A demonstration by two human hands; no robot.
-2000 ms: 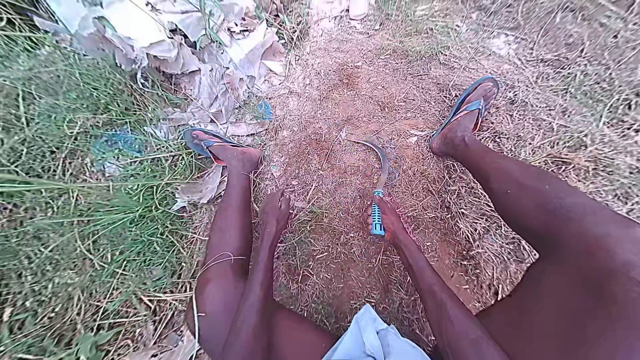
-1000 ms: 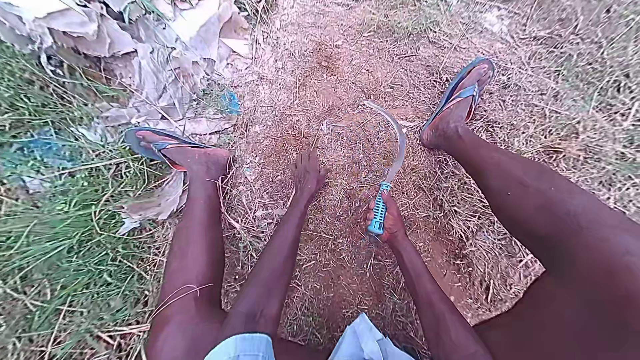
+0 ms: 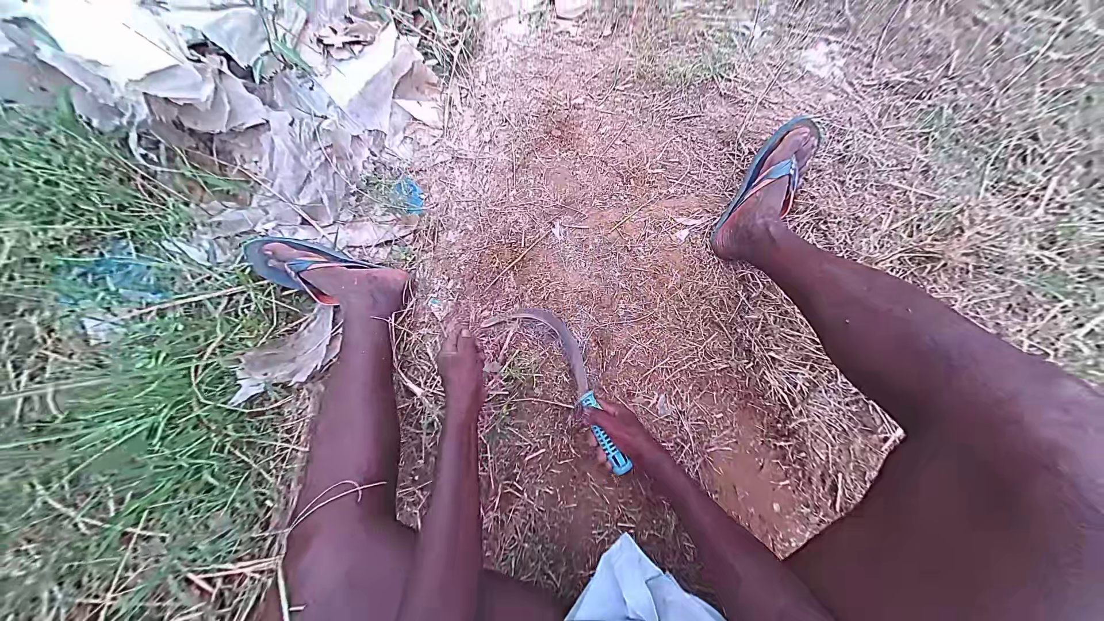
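Observation:
My right hand (image 3: 617, 431) grips the blue and black handle of a sickle (image 3: 569, 349). Its curved metal blade arcs up and to the left, low over the dry ground, with the tip close to my left hand. My left hand (image 3: 461, 358) is at the ground beside my left shin, fingers curled; whether it holds any small stems cannot be told. Short dry grass (image 3: 522, 371) with a little green in it lies between the two hands, around the blade.
My feet in flip-flops stand to the left (image 3: 319, 267) and right (image 3: 768, 185). Torn pale sheets (image 3: 285, 155) lie at the upper left, with a blue plastic scrap (image 3: 408, 197) near them. Green grass (image 3: 155, 405) grows at the left, dry grass (image 3: 931, 207) at the right.
My left hand, spread on the ground a second ago, has moved left and curled. The sickle blade has swung to the left, its tip now near that hand.

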